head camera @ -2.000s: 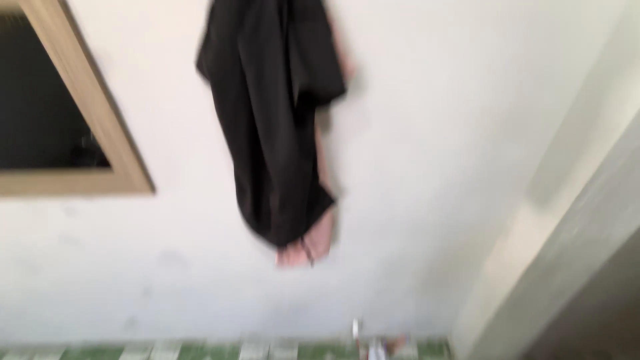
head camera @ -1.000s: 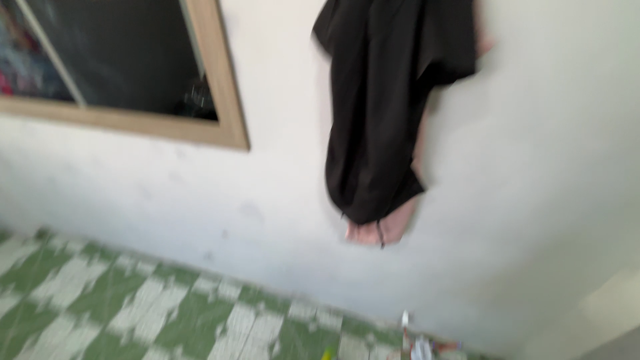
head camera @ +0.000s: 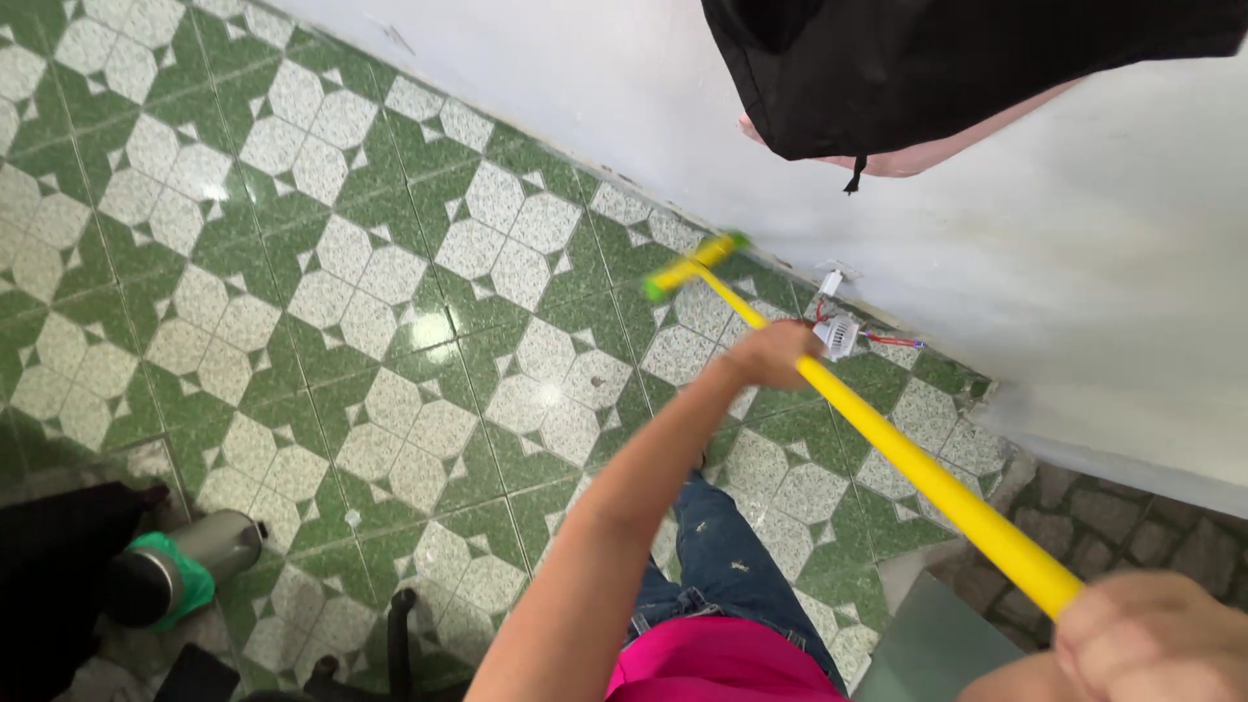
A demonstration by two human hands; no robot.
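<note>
A yellow pole (head camera: 907, 450) runs from the lower right up to a yellow head with green ends (head camera: 695, 266), which is at the tiled floor beside the wall and slightly blurred. My left hand (head camera: 780, 353) is closed around the pole's lower part, not far from the head. Higher on the pole, at the right edge, my right hand (head camera: 1150, 639) grips it. Just past my left hand, a small white slotted device with red wires (head camera: 838, 335) lies near the wall's foot. The bristles or blade under the head cannot be made out.
Black cloth (head camera: 877, 78) hangs on the white wall (head camera: 585, 88) over something pink. A metal cylinder with green wrapping (head camera: 210, 561) lies lower left beside dark objects. A grey panel (head camera: 936, 648) and stone paving (head camera: 1102, 531) are at lower right.
The view has swung down from the wall to the floor. Both my hands and most of the yellow pole now show; neither hand was in view before.
</note>
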